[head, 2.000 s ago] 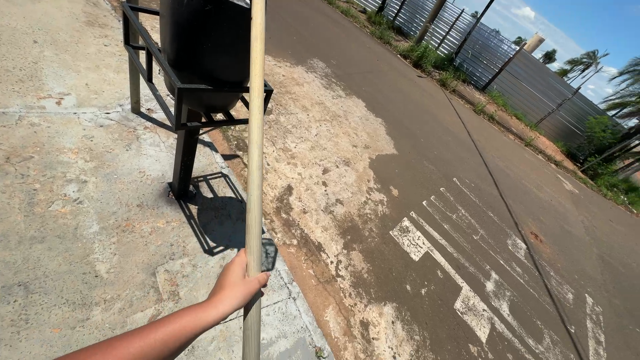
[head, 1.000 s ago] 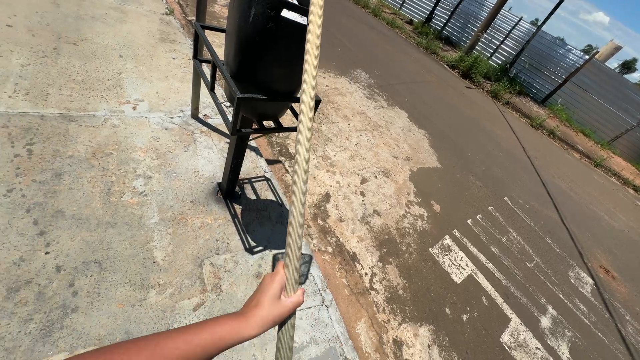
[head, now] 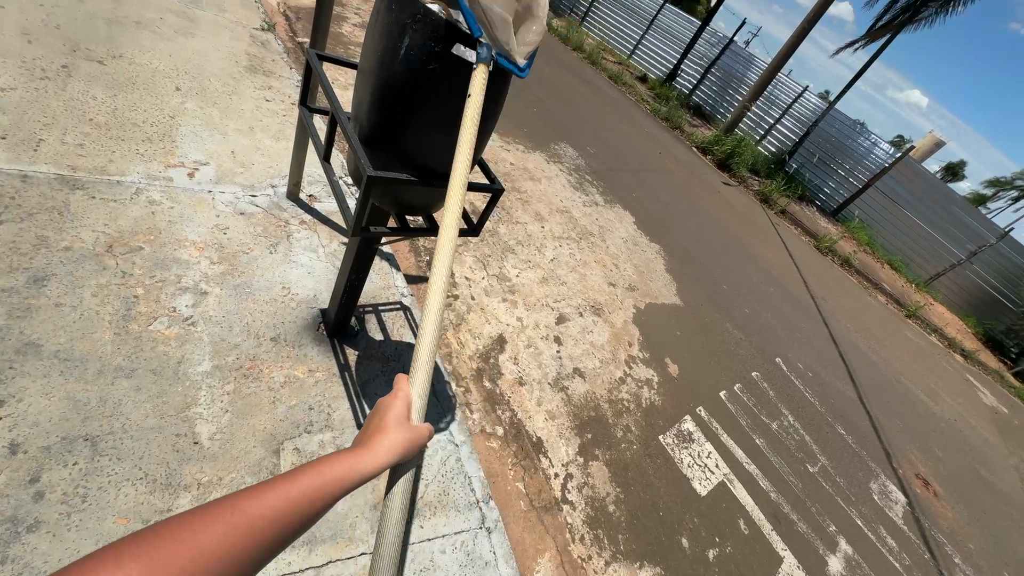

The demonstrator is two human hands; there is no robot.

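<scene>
My left hand (head: 394, 424) is closed around a long, ribbed pale pole (head: 438, 280) that slants up from the bottom edge. At the pole's top end, a blue frame (head: 514, 64) carries a pale translucent net or bag (head: 512, 24), partly cut off by the upper edge. This end is in front of the upper part of a black plastic barrel (head: 408, 96), which sits in a black metal stand (head: 350, 280). The pole crosses in front of the barrel and stand; whether it touches them I cannot tell. My right hand is not in view.
Concrete pavement (head: 160, 320) lies at the left, with its curb edge running beside the stand. Beyond it is an asphalt road (head: 720, 264) with worn white markings (head: 694, 454). A corrugated metal fence (head: 848, 160), posts and grass line the road's far side.
The pole's upper end, with its blue frame and pale net or bag, has come into view; the earlier frames show only the shaft. My left hand keeps its hold on the pole.
</scene>
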